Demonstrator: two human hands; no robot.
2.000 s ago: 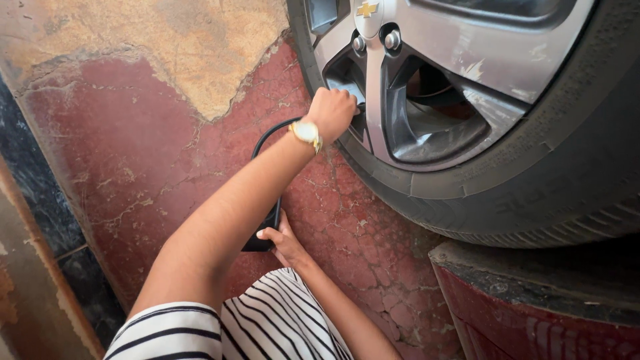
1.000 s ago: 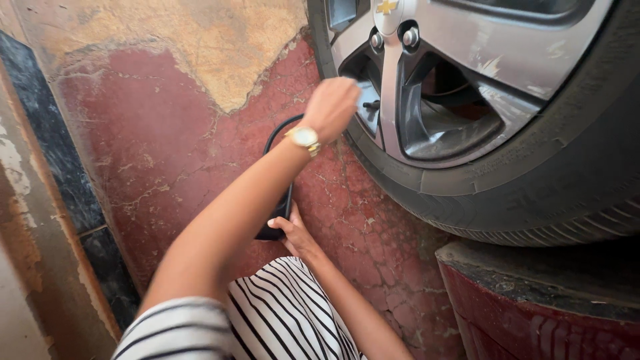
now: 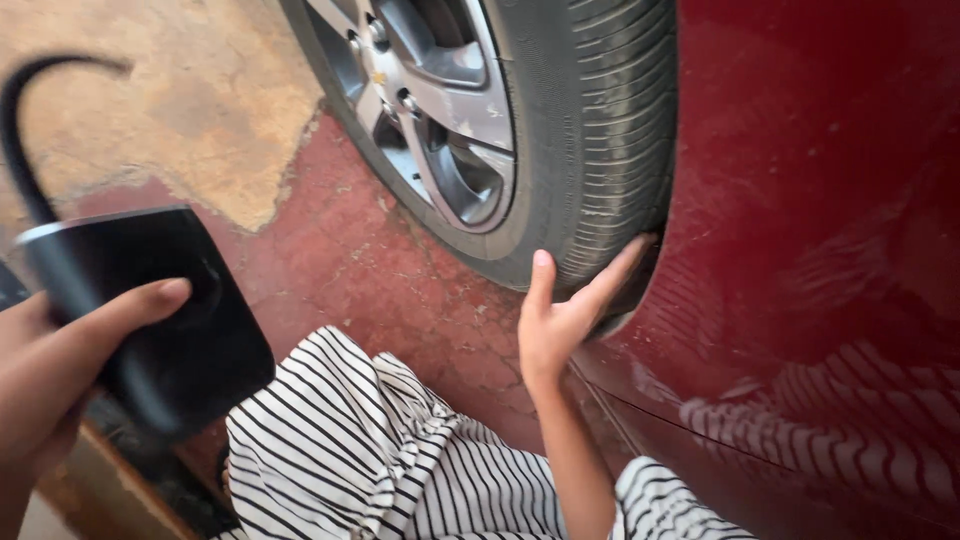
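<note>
My left hand, at the left edge, is shut on a black handheld tyre inflator, its thumb across the near face. A black hose curves up from the inflator, and its far end is blurred. My right hand is spread against the lower tread of the car's tyre, thumb apart, holding nothing. Its fingertips reach the gap beside the red body panel. Left of the tread is the silver and dark alloy wheel rim, with a small dark valve stem in one opening.
The red car body panel fills the right side, close to the tyre. Below is the cracked red floor, with a worn tan patch at upper left. Striped clothing covers the bottom middle.
My left hand has left the rim and now holds the inflator, which my right hand held before. My right hand has moved to the tyre tread. The view has shifted markedly toward the red panel.
</note>
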